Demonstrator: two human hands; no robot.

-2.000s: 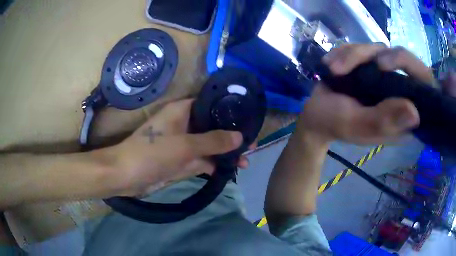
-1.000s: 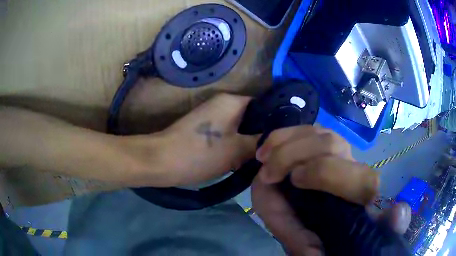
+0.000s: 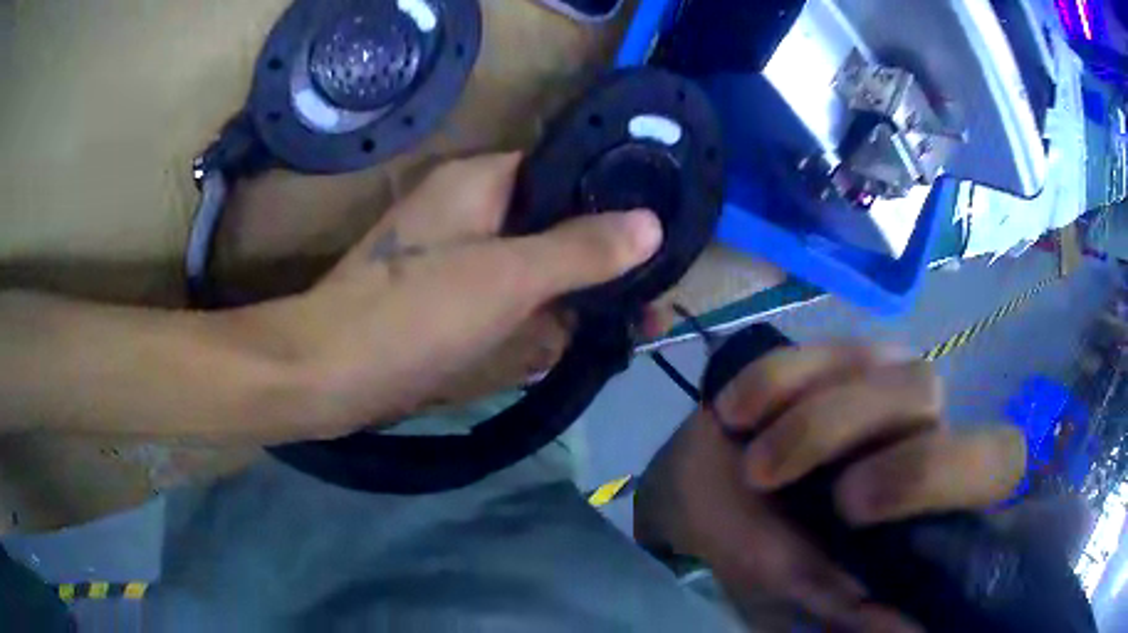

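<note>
A black headphone has two round ear cups and a curved headband [image 3: 421,460]. My left hand [image 3: 445,278] grips the near ear cup [image 3: 625,161], thumb on its face, other fingers mostly hidden behind it. The other ear cup [image 3: 367,77] lies face up on the tan cardboard, its perforated centre and pale patches showing. My right hand [image 3: 854,458] is closed around a black electric screwdriver [image 3: 816,495]. The driver's thin tip points up and left, below and right of the held cup, apart from it. The driver's rear runs to the lower right.
Tan cardboard [image 3: 111,161] covers the bench. A blue tray [image 3: 854,275] holds a silvery screw feeder with a metal pickup head [image 3: 884,118]. Part of a smartphone [image 3: 584,6] shows at the top edge. My lap [image 3: 433,556] is below; yellow-black tape marks the grey floor.
Since one second ago, the driver has moved off the held ear cup, down and right. The held cup is more fully visible. Earlier, the right hand was raised near the feeder.
</note>
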